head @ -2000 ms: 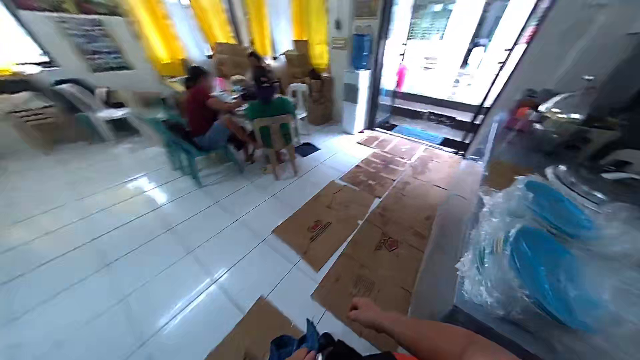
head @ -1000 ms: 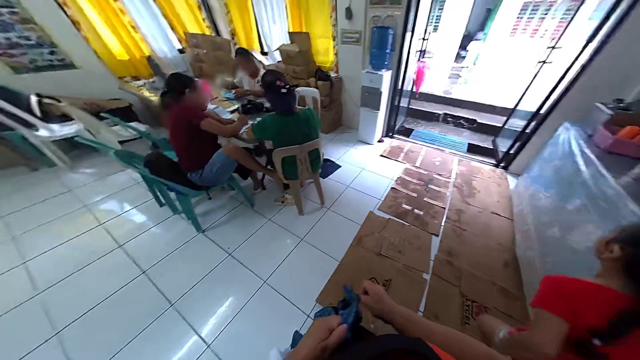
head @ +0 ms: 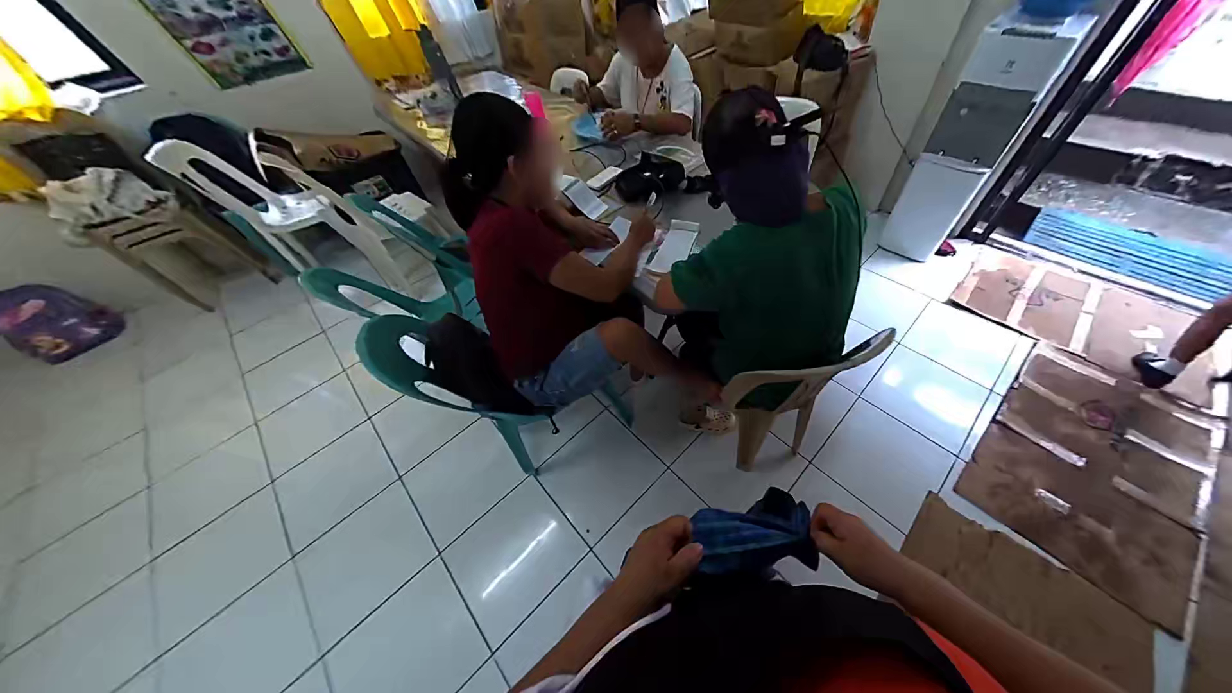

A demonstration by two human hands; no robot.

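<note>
A blue patterned cloth (head: pixel 746 539) is stretched between my two hands, low in the head view in front of my body. My left hand (head: pixel 662 556) grips its left end, thumb on top. The right end is pinched in my right hand (head: pixel 849 541). The cloth looks bunched, with a darker fold standing up near my right hand. Whether it is a garment or a bag, I cannot tell.
Several people sit at a cluttered table (head: pixel 616 154) ahead. Green plastic chairs (head: pixel 390 356) and a beige chair (head: pixel 804 380) stand this side of it. Flattened cardboard (head: pixel 1088 481) covers the floor at right, where a person's foot shows. A water dispenser (head: pixel 972 125) stands by the doorway.
Two seconds ago my right hand was apart from the cloth; now it holds the right end. The view has turned left. The person in red at the right is out of view.
</note>
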